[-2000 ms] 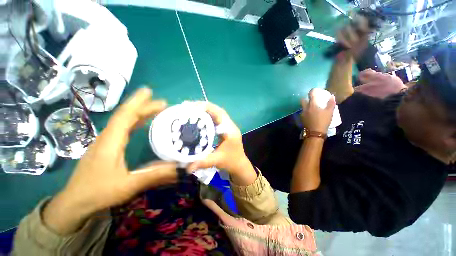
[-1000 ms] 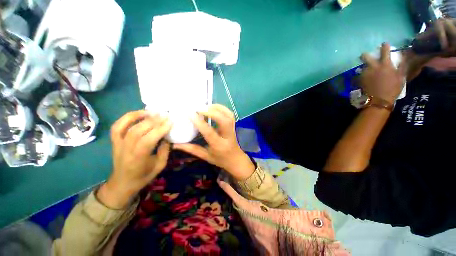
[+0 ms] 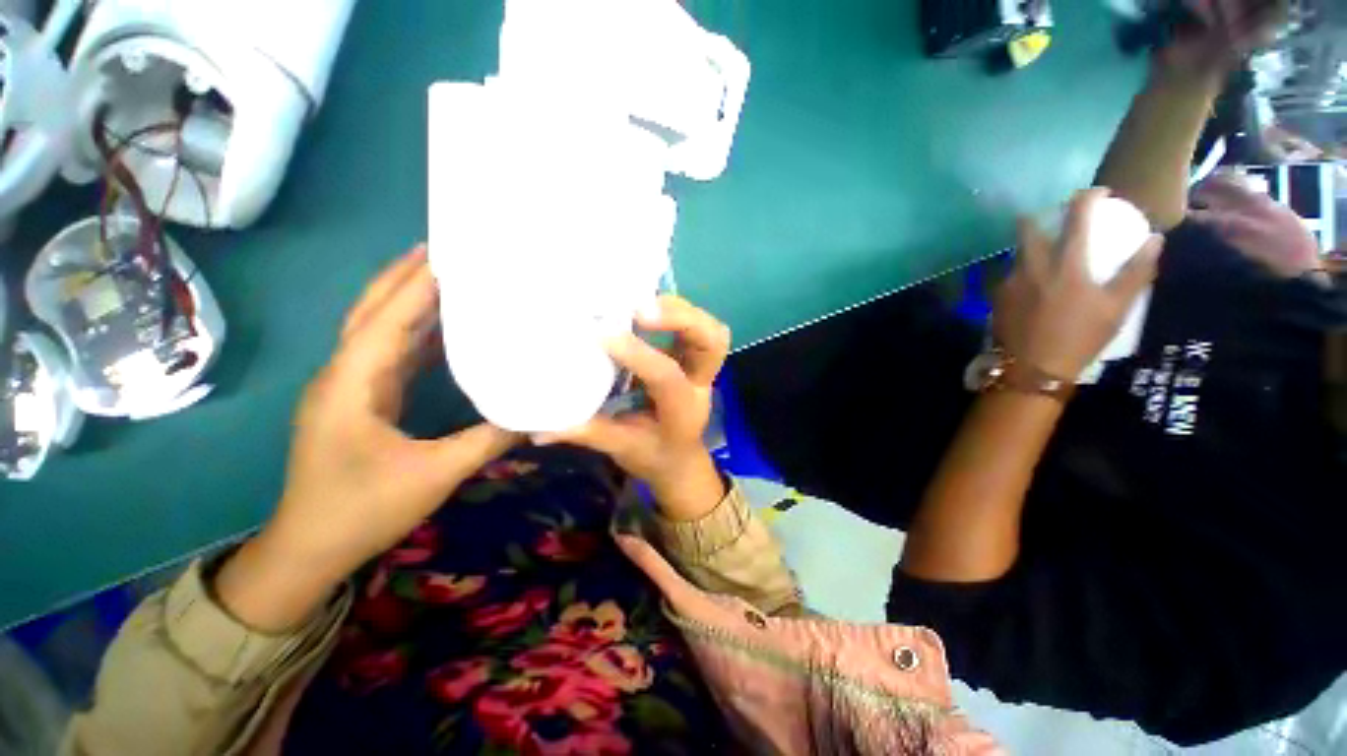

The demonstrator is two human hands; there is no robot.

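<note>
A white camera unit [image 3: 539, 266] is upright in front of me over the green bench, its rounded end towards me and its mounting bracket [image 3: 650, 81] at the far end. No board shows on it. My left hand [image 3: 377, 414] is at its left side and lower end, fingers along the shell, thumb near the rounded tip. My right hand [image 3: 665, 392] grips the lower right side near the rounded end. The side of the unit facing the bench is hidden.
Unfinished camera units [image 3: 126, 318] with wires and boards lie at the left on the green bench [image 3: 842, 163]. A black box with a yellow piece [image 3: 982, 27] is at the back. At right a person in a black shirt [image 3: 1123, 488] holds a white part [image 3: 1115, 239].
The round front face was turned towards me two seconds ago; now the unit's long side shows. Since one second ago, my left hand has spread and moved slightly left. The neighbour's hands have separated.
</note>
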